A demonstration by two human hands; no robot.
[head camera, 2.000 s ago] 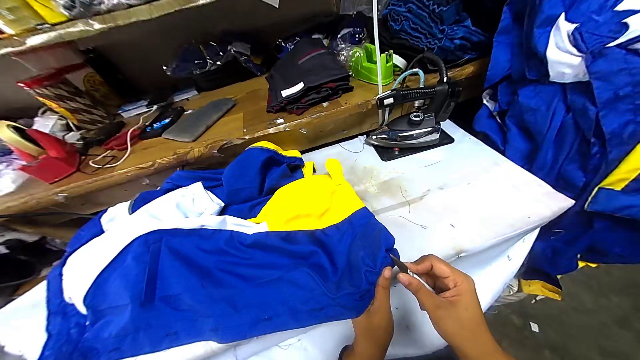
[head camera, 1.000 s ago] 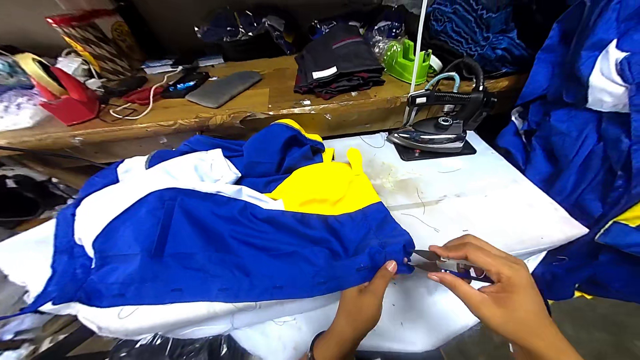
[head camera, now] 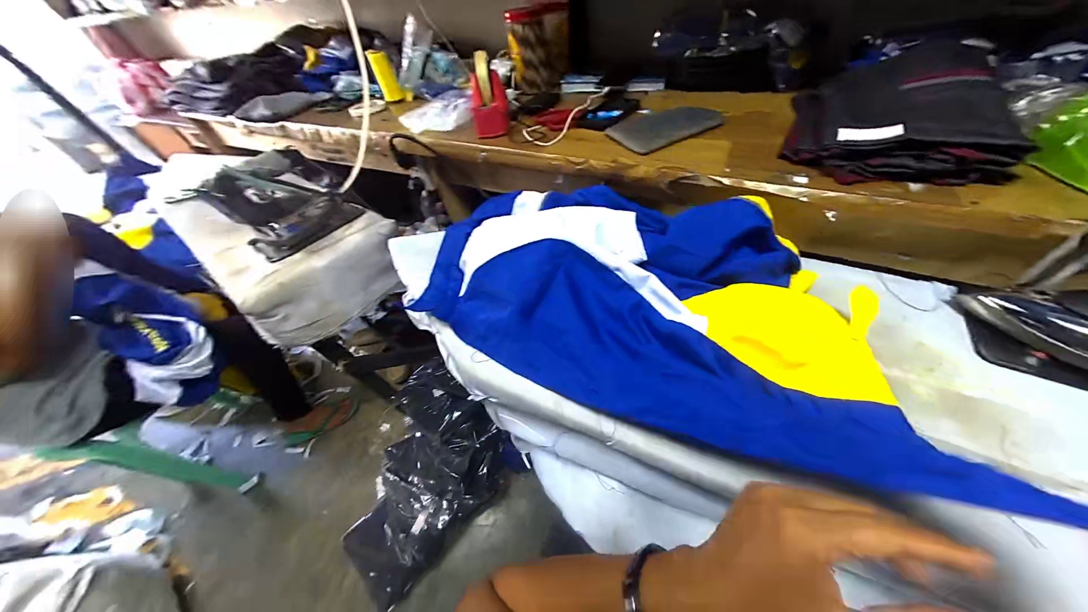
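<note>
A blue, white and yellow garment (head camera: 595, 340) lies across the white cloth-covered table, its blue edge drawn out toward the right side of the view. My left hand (head camera: 790, 552), with a dark bracelet at the wrist, is at the bottom, just below the garment's blue edge. It is blurred; its fingers look apart and nothing shows held in them. My right hand is out of view, and so is the small metal cutting tool. An iron (head camera: 1037, 319) rests on a dark pad at the right edge.
Behind runs a wooden shelf (head camera: 748, 161) with folded dark clothes (head camera: 909, 110), a grey flat object (head camera: 665, 129) and a red tape dispenser (head camera: 489, 106). Another iron (head camera: 297, 221) sits on a padded board at left. A seated person (head camera: 51, 340) holds blue cloth. A black plastic bag (head camera: 433, 476) lies below.
The view has swung left. My right hand, which held the small metal tool at the garment's corner, has gone out of view. My left hand has come off that corner.
</note>
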